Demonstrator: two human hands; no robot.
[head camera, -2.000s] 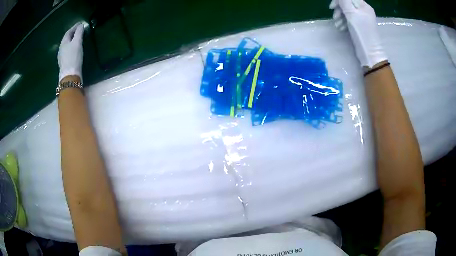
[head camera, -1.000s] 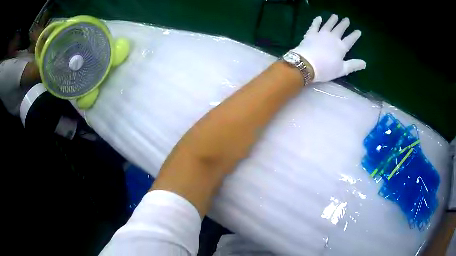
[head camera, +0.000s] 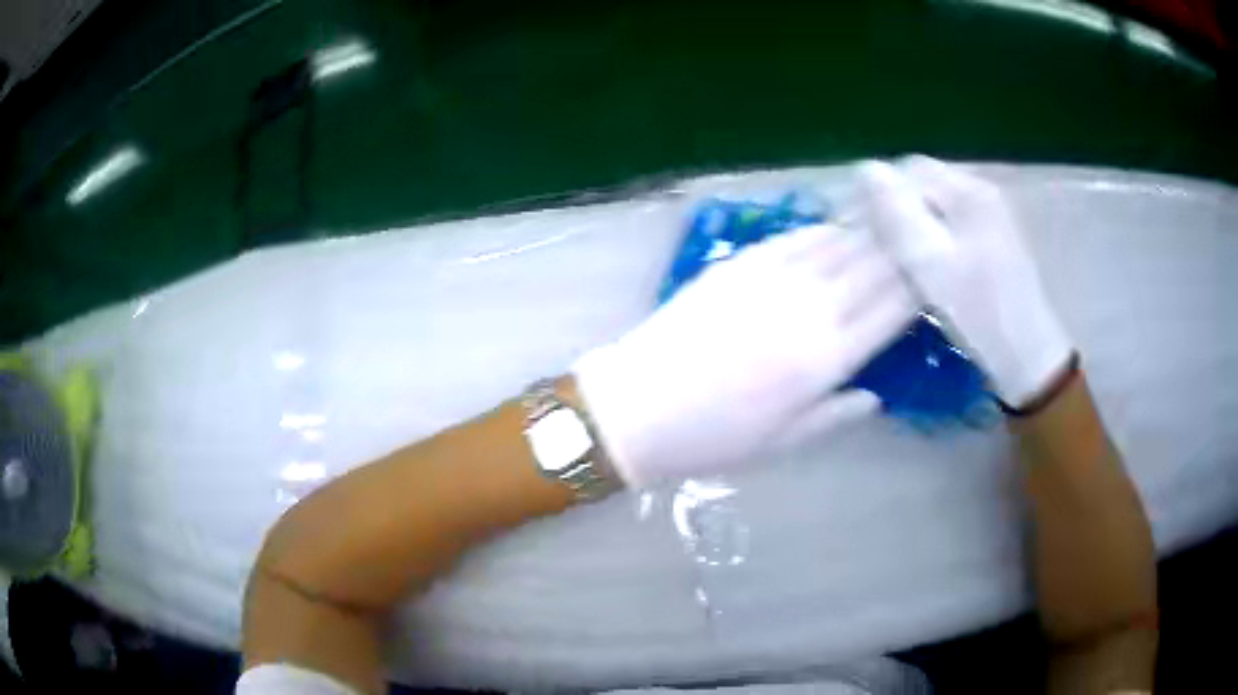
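A flat pile of shiny blue film (head camera: 923, 373) lies on the white padded bench. My left hand (head camera: 760, 346), in a white glove, is spread over the pile and covers its middle. My right hand (head camera: 957, 251), also gloved, is bent over the right part of the pile, close to the left fingertips. Both hands are blurred, and I cannot tell whether the right fingers hold anything. A black phone middle frame (head camera: 276, 170) lies on the green surface at the upper left.
The green surface (head camera: 543, 102) runs along the far side of the white bench (head camera: 177, 407). A green-rimmed fan (head camera: 34, 468) stands at the left edge. Something red (head camera: 1195, 21) shows at the upper right corner.
The view has swung left and then back. My left hand has moved from the bench's far edge by the frame onto the blue pile. My right hand has come back into view over the pile.
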